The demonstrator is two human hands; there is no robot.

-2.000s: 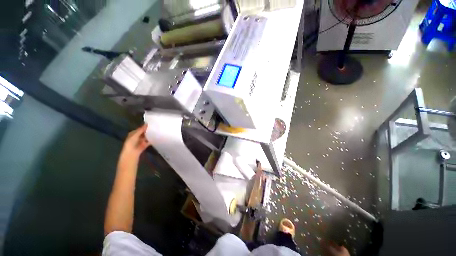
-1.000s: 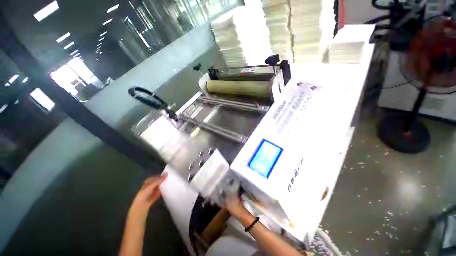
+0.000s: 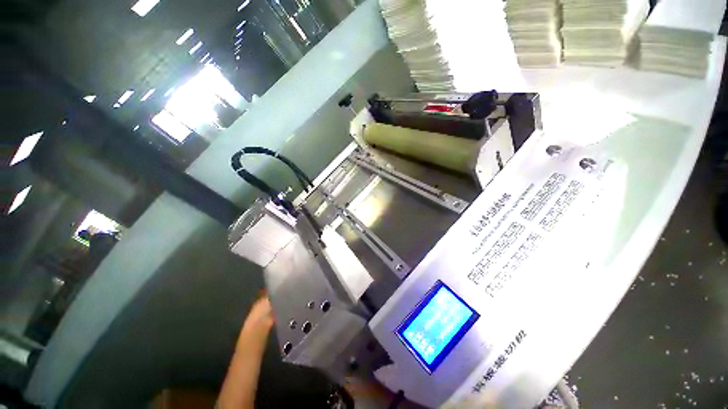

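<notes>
The wide cutting machine (image 3: 499,264) fills the middle, with a blue-lit screen, button rows and a pale-yellow roller. A white web piece (image 3: 347,264) lies in its bed beside the metal bars, behind the front housing. My left hand (image 3: 259,310) is at the housing's left side. Its fingers are mostly hidden by the housing, so I cannot tell what they hold. My right hand is not identifiable; the area below the housing is dark and blurred.
Tall stacks of cut white sheets (image 3: 592,32) stand on the white bench behind the machine. A black curved cable (image 3: 259,156) rises at its left. A pale partition (image 3: 183,200) runs along the left. White scraps lie on the grey floor at right.
The view has moved closer to the machine. The white web piece now shows between the bars in the bed. The hanging web and my right hand have left view. My left hand is partly behind the housing.
</notes>
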